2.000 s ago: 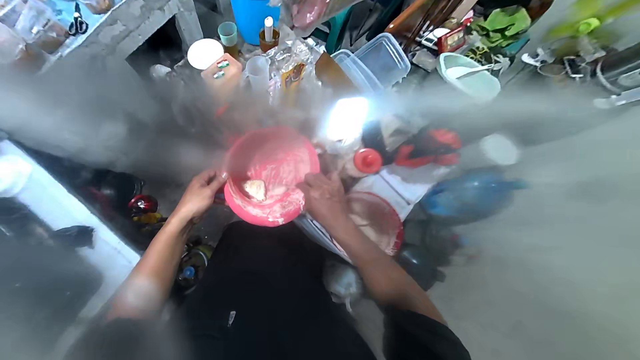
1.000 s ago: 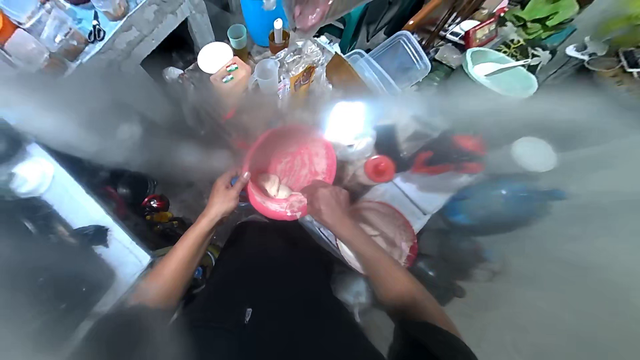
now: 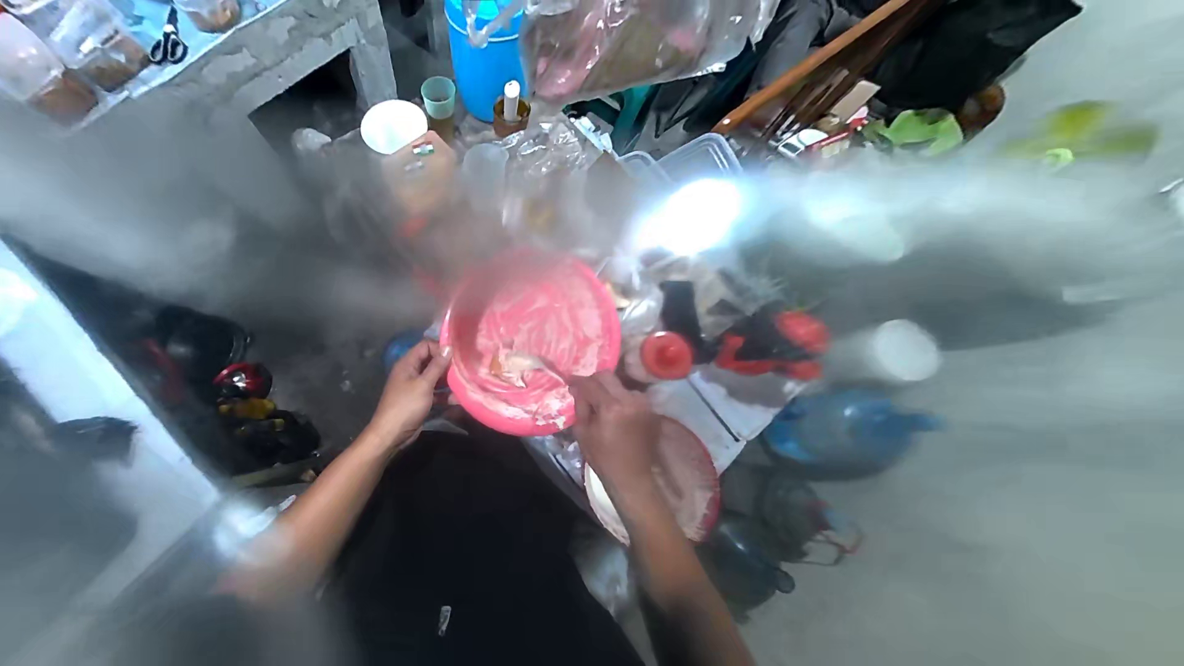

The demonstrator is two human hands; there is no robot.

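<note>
A pink plastic bowl (image 3: 546, 324), smeared inside with a pale, batter-like coating, is tilted in front of my body. Some pale lumpy food (image 3: 514, 368) lies low in it. My left hand (image 3: 412, 388) grips the bowl's left rim between thumb and fingers. At the right rim is my right hand (image 3: 610, 416), fingers curled; whether it holds a utensil or the rim itself cannot be made out. Under my right forearm, a second round bowl with a red rim (image 3: 708, 481) holds white powdery matter. Haze blurs much of the view.
Beyond the bowl stand a red-lidded jar (image 3: 666, 355), clear plastic containers (image 3: 700, 159), a white round lid (image 3: 394, 127) and a blue drum (image 3: 486, 60). A large blue water bottle (image 3: 842, 431) lies at right. Scissors (image 3: 168, 42) rest on a concrete ledge at upper left.
The pale food in the pink bowl has shifted and changed shape. Both hands stay at the bowl's rim. The view has moved somewhat.
</note>
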